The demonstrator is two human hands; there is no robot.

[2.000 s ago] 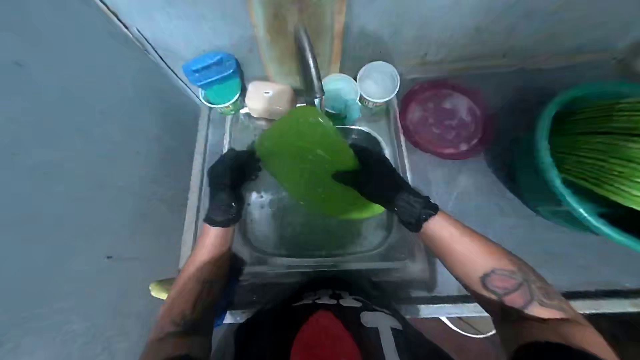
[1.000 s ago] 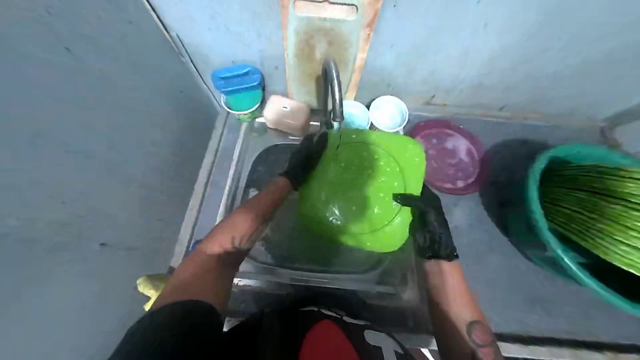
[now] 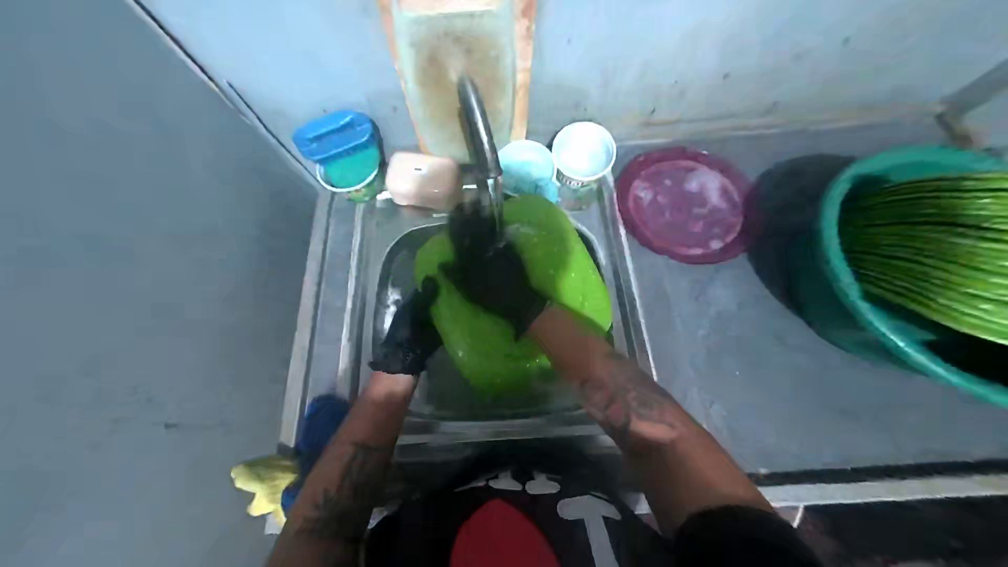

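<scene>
A wet lime-green plastic sheet or tray is tilted over the metal sink basin, under the curved metal faucet. My left hand, in a black glove, grips its left edge. Across its upper middle lies my right hand, also in a black glove, blurred and just below the spout; its fingers are too blurred to tell whether they are apart or closed. Water shows on the green surface near the faucet.
Behind the sink stand a blue-topped container, a beige soap box, two plastic cups and a leaning board. At right are a magenta basin or lid and a teal tub of long green leaves. Yellow and blue cloths lie lower left.
My right hand has moved from the green piece's right edge to its upper middle, near the faucet. My left hand has moved down from the top to its left edge. The green piece has turned.
</scene>
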